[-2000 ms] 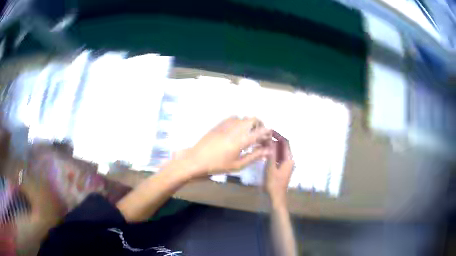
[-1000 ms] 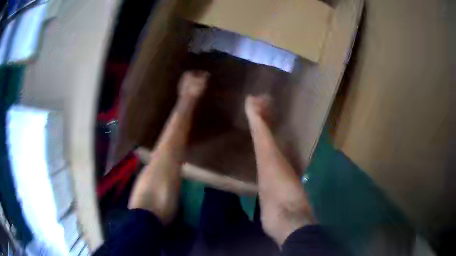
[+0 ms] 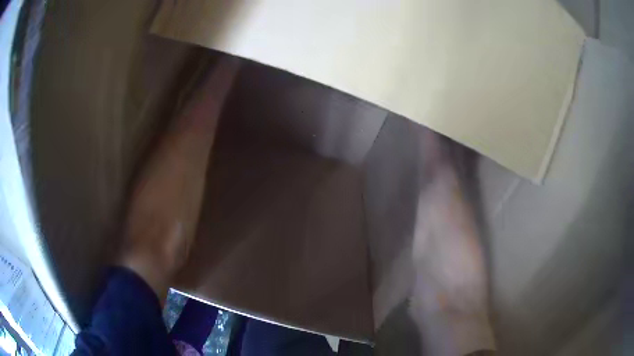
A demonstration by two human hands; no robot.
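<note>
A large brown shipping carton (image 3: 278, 229) fills most of the view, seen from above into its deep, shadowed inside. Its bare brown bottom and inner walls show. A wide tan carton flap (image 3: 410, 62) crosses the top of the view. My left forearm reaches into the carton on the left and my right forearm reaches in on the right. Both hands are hidden behind the flap, so whether they hold anything does not show.
A few white printed product boxes (image 3: 24, 292) show at the lower left edge, outside the carton. Dark clothing of my lower body shows at the bottom, below the carton's near edge. A brown cardboard surface lies at the right.
The carton and its flap now fill the view and are much nearer. My hands, visible inside the carton before, have gone out of sight under the flap. The pale boxes at its far side are hidden.
</note>
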